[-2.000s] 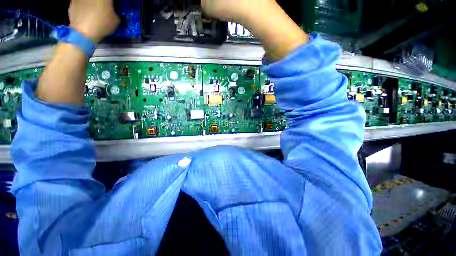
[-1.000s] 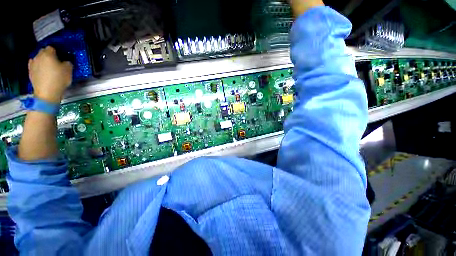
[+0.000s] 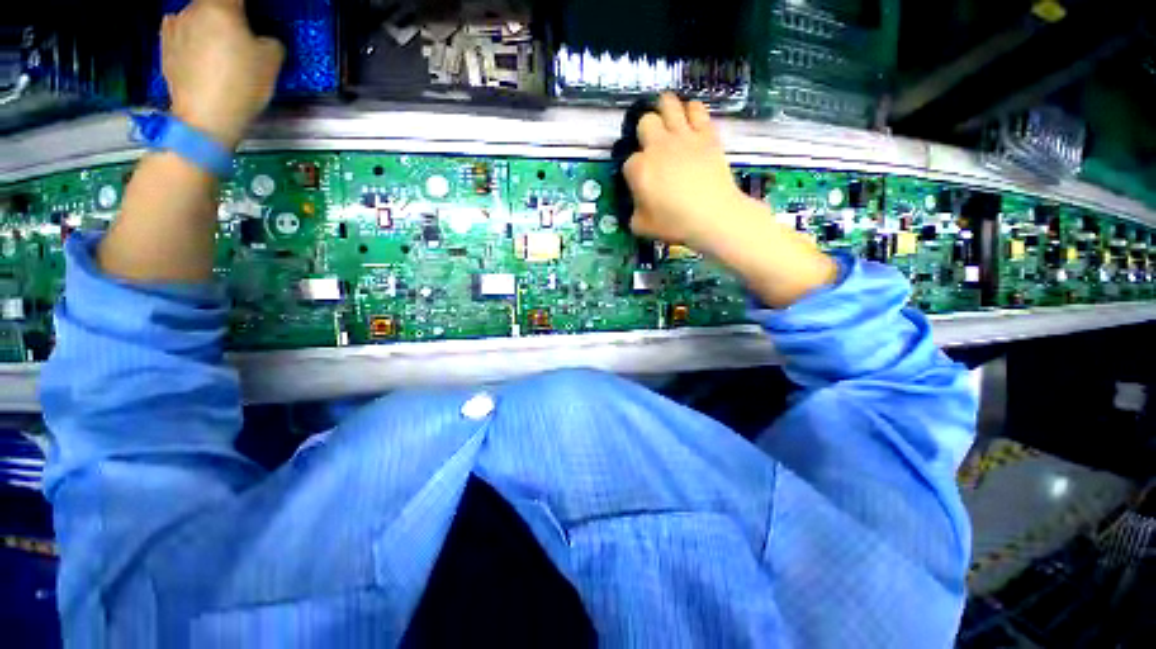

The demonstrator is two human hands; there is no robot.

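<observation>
A row of green circuit boards (image 3: 425, 241) lies in front of me, with yellow blocks and white blocks on them. My left hand (image 3: 218, 70) is at the bin of tiny blue components (image 3: 308, 48); its fingertips are cut off or unclear at the top edge, so I cannot tell if it holds a part. My right hand (image 3: 674, 171) is over the boards at centre right, palm down, with black coverings on its fingertips. Its fingertips reach the boards' back edge and left side. Whether it holds a part is hidden.
Pale conveyor rails (image 3: 507, 368) run along both edges of the boards. Behind them stand a dark bin of grey-white components (image 3: 475, 53), a tray of shiny silver-white pins (image 3: 649, 76) and clear plastic trays (image 3: 1033, 140). A light blue strap (image 3: 184, 142) is on my left wrist.
My right hand has come from the top edge down over the boards. My left hand has moved up and right in the picture, and the whole view has shifted.
</observation>
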